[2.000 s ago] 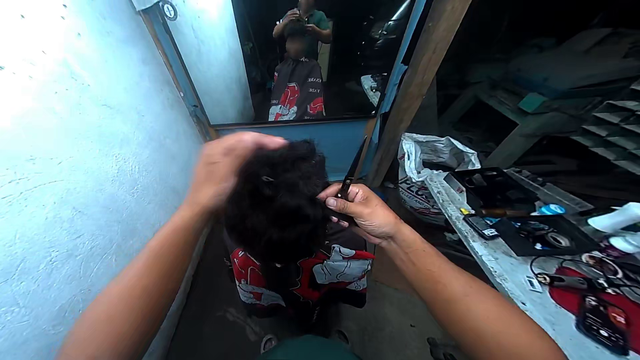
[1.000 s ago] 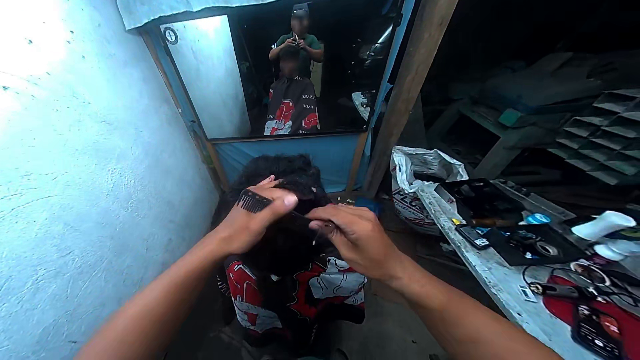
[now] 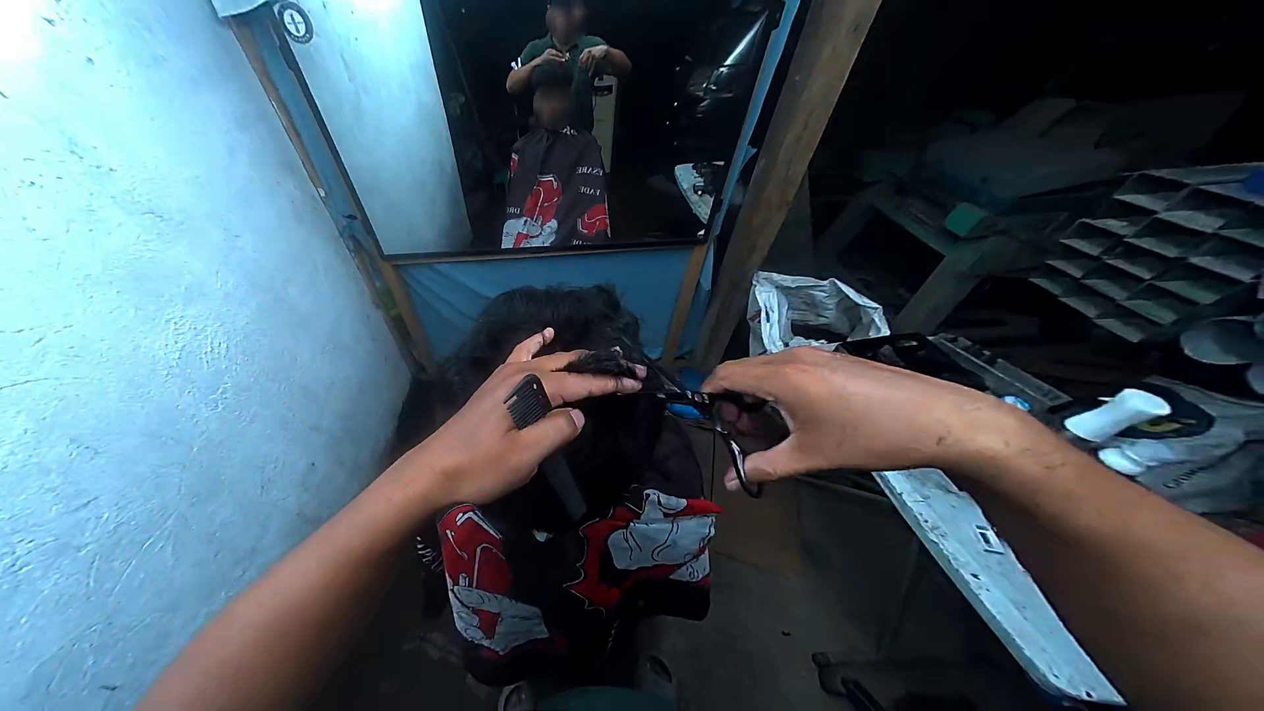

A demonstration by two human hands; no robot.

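A seated person's dark hair [image 3: 553,316] is in front of me, above a black barber cape [image 3: 652,553] with red and white prints. My left hand [image 3: 509,420] pinches a lock of hair between its fingers and also holds a black comb [image 3: 529,401], which passes under the palm. My right hand [image 3: 790,420] grips black hair scissors [image 3: 736,449], thumb and fingers at the handle loops. The scissors' blades are parted and reach the left fingertips beside the raised lock.
A wall mirror [image 3: 583,253] hangs ahead, with a textured wall [image 3: 197,355] at left. A wooden post [image 3: 790,148], a white sack [image 3: 815,306] and a worn tabletop [image 3: 987,573] holding a white bottle [image 3: 1116,415] stand at right.
The left hand now holds a lock raised between its fingers. The right hand has moved right from beside the left hand, and the scissors' blades now show parted.
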